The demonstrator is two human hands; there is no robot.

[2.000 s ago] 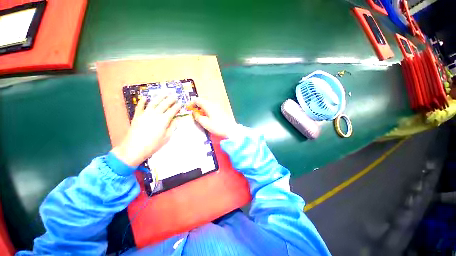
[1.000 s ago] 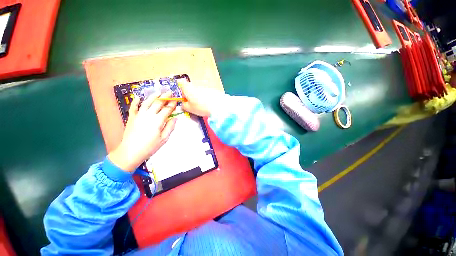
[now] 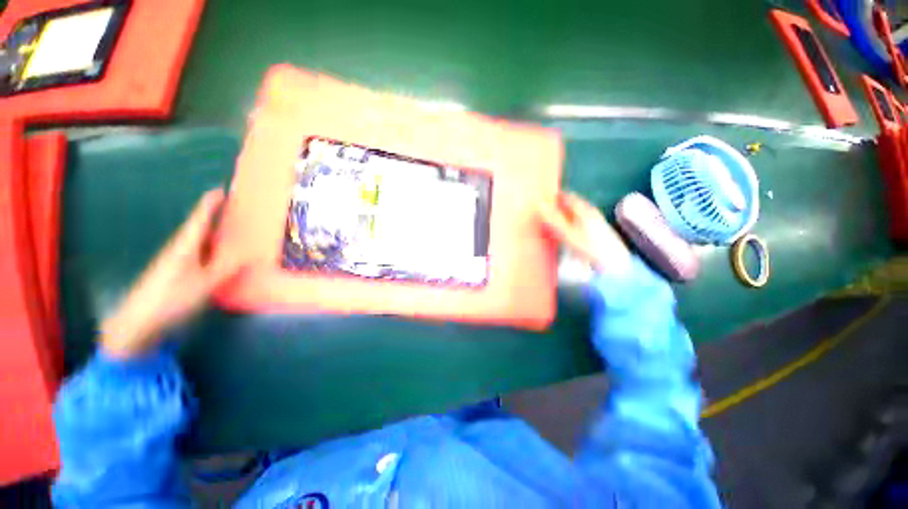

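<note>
The red-orange foam pad [image 3: 398, 303] lies sideways in front of me, blurred by motion. The open tablet [image 3: 428, 224] lies on it, its board end to the left and its white battery to the right. My left hand [image 3: 174, 273] grips the pad's left edge. My right hand [image 3: 582, 234] grips the pad's right edge. Both hands are blurred. I cannot see the orange tool clearly in either hand.
A light-blue fan [image 3: 705, 191], a mauve oblong case [image 3: 657, 237] and a tape roll [image 3: 750, 260] stand on the green bench [image 3: 329, 373] to the right. Another tablet [image 3: 70, 45] on a red pad is at top left. More red pads [image 3: 30, 328] lie at the left edge.
The pad and tablet have turned from upright to sideways. Both hands have left the board and moved out to the pad's two ends. The orange tool no longer shows.
</note>
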